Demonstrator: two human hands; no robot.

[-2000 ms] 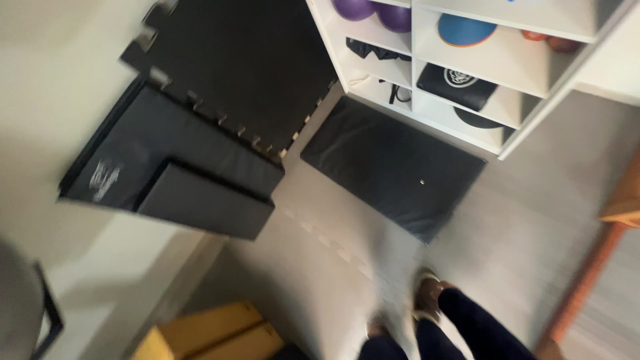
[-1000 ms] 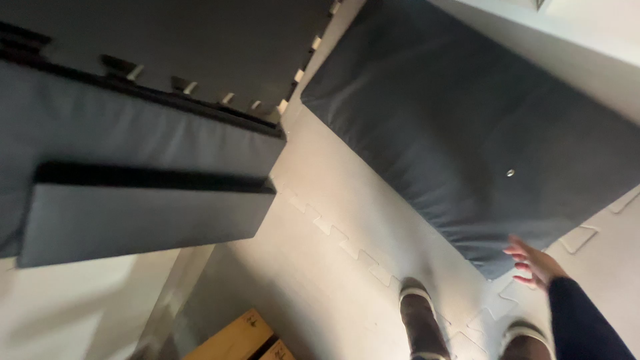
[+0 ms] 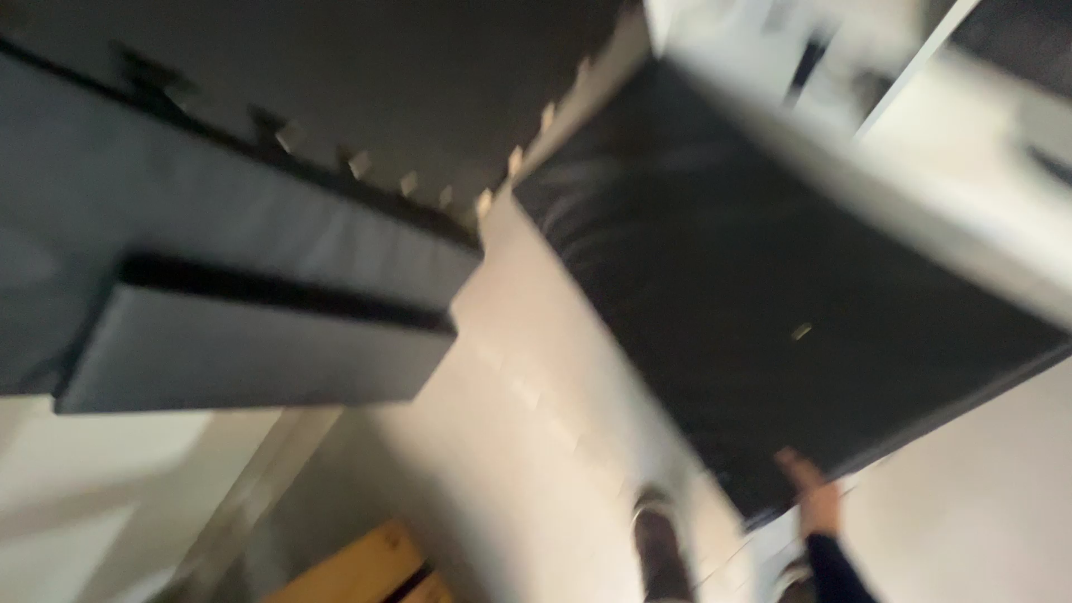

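My right hand is at the near edge of a black padded mat, its fingers over the top face and the rest of the hand by the edge. Blur hides how firmly it holds. The mat lies in front of a white shelf unit, with a small light mark on its surface. My left hand is out of view.
Dark folded padded mats stand at the left, beside black interlocking foam tiles. The white shelf unit is at the upper right. A yellow-brown wooden object is at the bottom, and my shoe is on the floor.
My right hand, not in view two seconds ago, came in beside the mat's near corner and now overlaps its edge. The view has moved closer to the mat.
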